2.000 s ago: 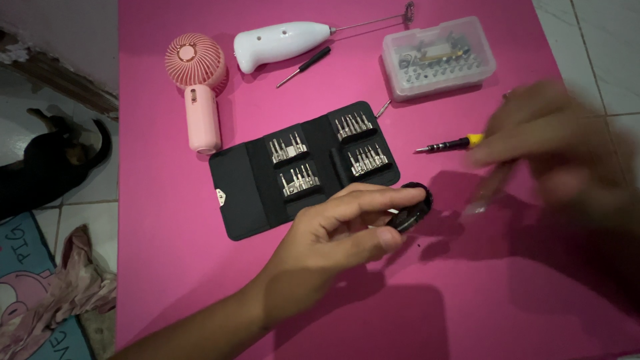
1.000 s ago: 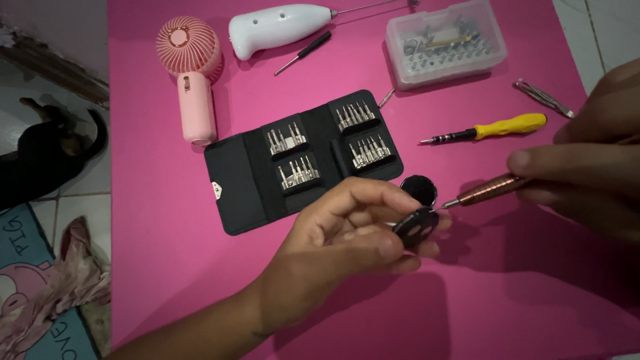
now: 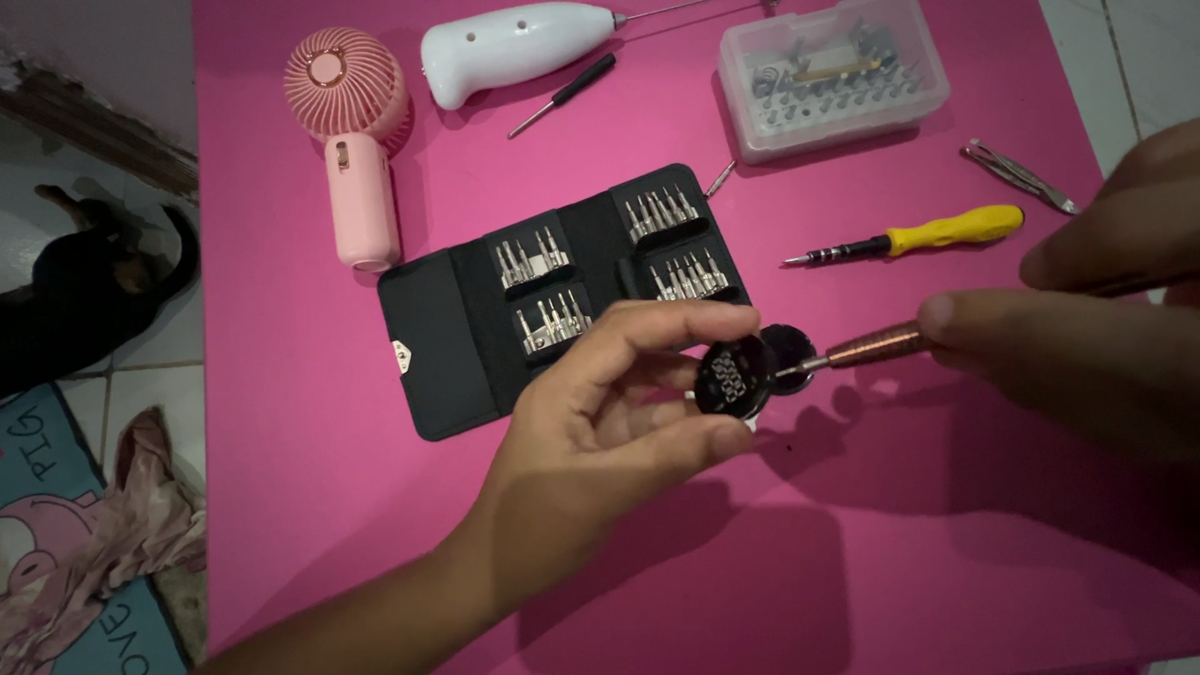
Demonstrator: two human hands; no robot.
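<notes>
Between its thumb and fingers, my left hand (image 3: 619, 403) holds a small round black device (image 3: 733, 379) with segmented digits on its face. Just right of it is a dark round piece (image 3: 789, 358), whose support I cannot tell. My right hand (image 3: 1097, 309) grips a copper-coloured precision screwdriver (image 3: 877, 346), its tip at the right edge of the device. Whether the tip touches is unclear. A black bit case (image 3: 436, 352) lies unfolded behind my left hand, with rows of small bits. A yellow-handled screwdriver (image 3: 956, 230) lies beyond my right hand.
Metal tweezers (image 3: 1017, 176) lie at the right, near a clear plastic box (image 3: 834, 80) of bits. A pink handheld fan (image 3: 361, 202), a white handheld frother (image 3: 525, 47) and a small black screwdriver (image 3: 562, 96) lie on the pink tabletop (image 3: 328, 562). A black animal (image 3: 84, 281) lies on the floor.
The right hand and its tool, blurred at the right two seconds ago, are now at the device's edge. The left hand has turned the device so its digits show.
</notes>
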